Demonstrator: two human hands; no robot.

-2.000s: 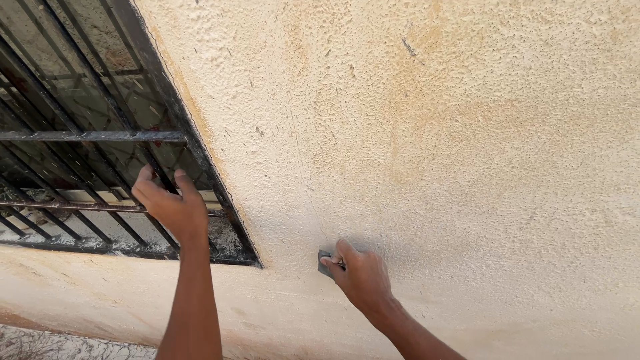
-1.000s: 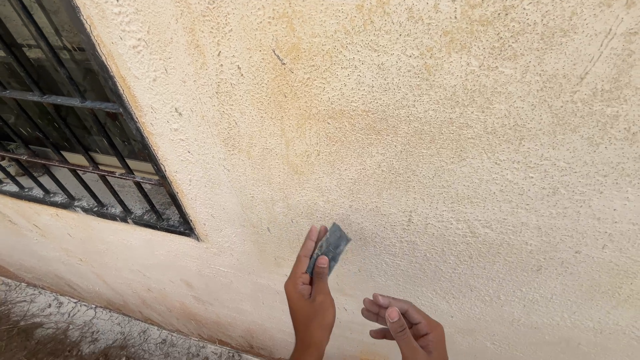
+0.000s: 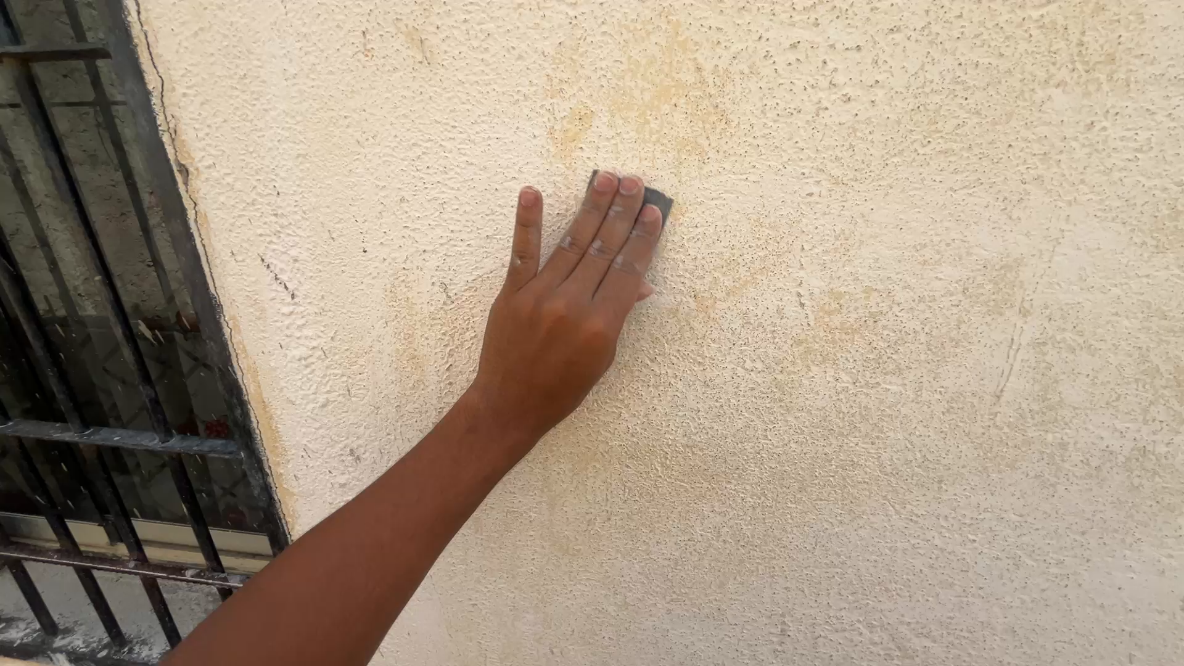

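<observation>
My left hand (image 3: 555,342) reaches up from the lower left, its back toward me and its palm side to the cream textured wall (image 3: 879,388). Three fingers lie over a small folded piece of dark grey sandpaper (image 3: 659,201) and hold it flat on the wall. Only the top and right edges of the sandpaper show past the fingertips. The little finger stands apart on the left, off the sandpaper, and just the tip of the thumb shows at the right. Pale dust marks the fingers. My right hand is out of view.
Black metal window bars (image 3: 111,435) and their frame fill the left side, beside my forearm. A crack (image 3: 199,222) runs down the wall along the frame. Yellowish stains (image 3: 666,83) mark the wall above my fingers.
Two seconds ago my left hand was at a window bar and my right held the sandpaper; by one second ago it was in my left. Now my left presses it on the wall, and my right has left view.
</observation>
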